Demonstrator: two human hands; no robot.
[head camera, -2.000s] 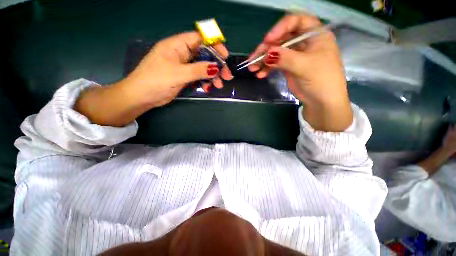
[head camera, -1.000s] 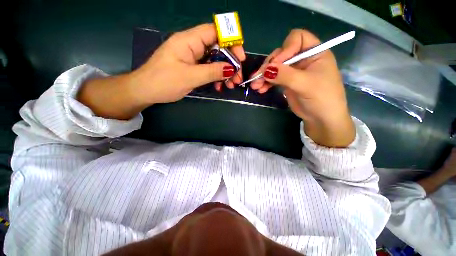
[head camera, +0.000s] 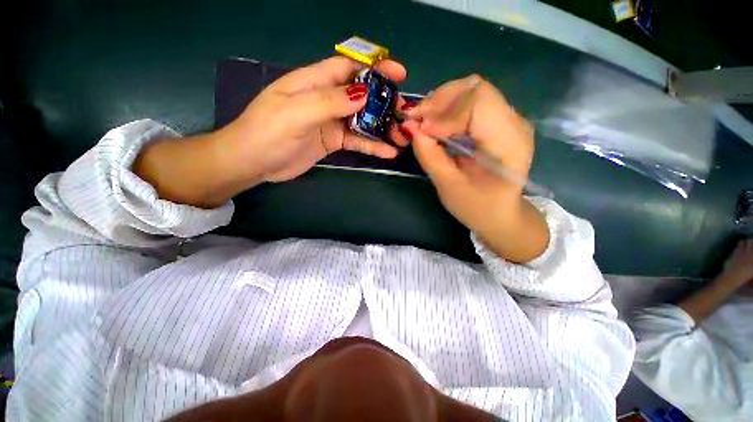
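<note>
My left hand (head camera: 301, 115) holds the watch housing (head camera: 375, 105), its dark blue open side with a shiny rim facing up. The yellow battery (head camera: 362, 50) sticks up above my fingers, joined to the housing. My right hand (head camera: 483, 140) holds the tweezers (head camera: 487, 160), blurred, with the handle pointing down right. The tweezer tip is at the housing's right edge, partly behind my fingers; I cannot tell whether it holds anything. The black carrier sheet (head camera: 239, 89) lies on the bench beneath both hands.
Clear plastic sheets (head camera: 636, 136) lie on the bench to the right. A pale rail (head camera: 570, 33) crosses the upper right, with a unit with a battery (head camera: 624, 10) beyond it. Another person's arm and white sleeve (head camera: 685, 330) are at the right edge, near a dark object (head camera: 745, 208).
My left hand has turned the housing so its open side shows, and the battery has tilted flatter. My right hand has turned, swinging the tweezer handle from upper right to lower right.
</note>
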